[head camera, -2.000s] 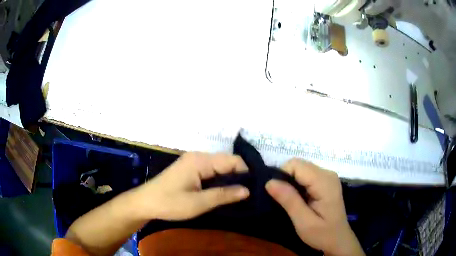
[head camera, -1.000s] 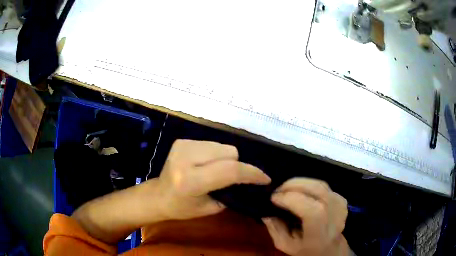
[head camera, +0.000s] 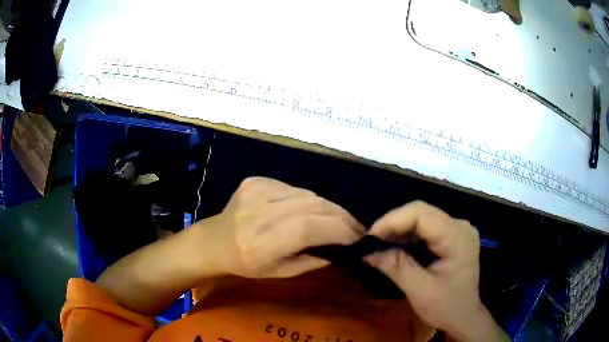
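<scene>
A small black garment piece (head camera: 374, 267) is held between both bare hands in front of my orange top, below the table's front edge. My left hand (head camera: 294, 230) is closed on its left part, with the back of the hand towards the camera. My right hand (head camera: 427, 257) pinches its right part between thumb and fingers. The fingertips of both hands nearly meet. Part of the cloth is hidden by the fingers, and it blends with the dark area behind it.
The white table (head camera: 220, 40) has a printed ruler along its front edge. Black snips (head camera: 595, 127) lie at the right. The machine's parts show at the top right edge. Black cloth (head camera: 32, 53) hangs at the table's left. A blue bin (head camera: 85, 200) with dark cloth stands at lower left.
The hands and cloth have moved off the table edge to in front of my body. The fingers have shifted on the cloth. The view has tilted down, so less of the machine shows.
</scene>
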